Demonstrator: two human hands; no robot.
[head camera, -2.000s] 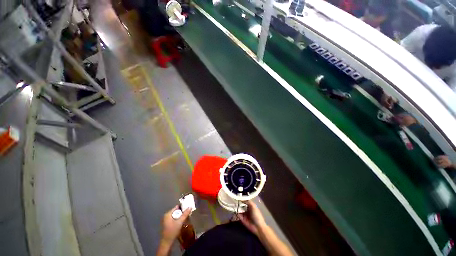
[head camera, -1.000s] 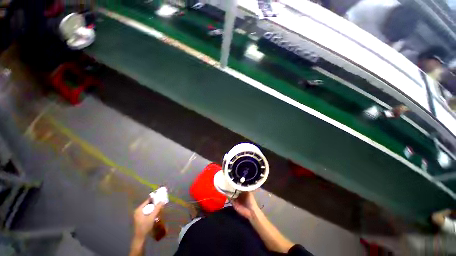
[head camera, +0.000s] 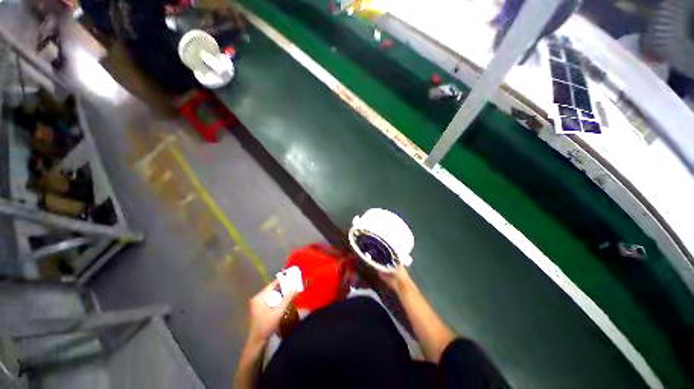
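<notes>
My right hand (head camera: 397, 279) holds a white fan (head camera: 389, 232) over the near edge of the dark green bench top. The fan is tilted, its dark ringed centre facing down and left. My left hand (head camera: 264, 310) holds a white block (head camera: 289, 281) with a second small white piece beside it, at the lower centre left. A brown item (head camera: 288, 319) shows just below the left hand, partly hidden. The fan's cord cannot be made out.
A red stool (head camera: 319, 277) stands between my hands. Another white fan (head camera: 204, 57) stands at the bench's far end, near a second red stool (head camera: 204, 115). Metal racks line the left. A green conveyor (head camera: 502, 182) and raised white shelf with a dark tray (head camera: 572, 87) lie right.
My right hand has brought the fan from over the aisle to the bench edge and tipped it. The view has swung, then moved closer to the bench. The left hand still holds the white block.
</notes>
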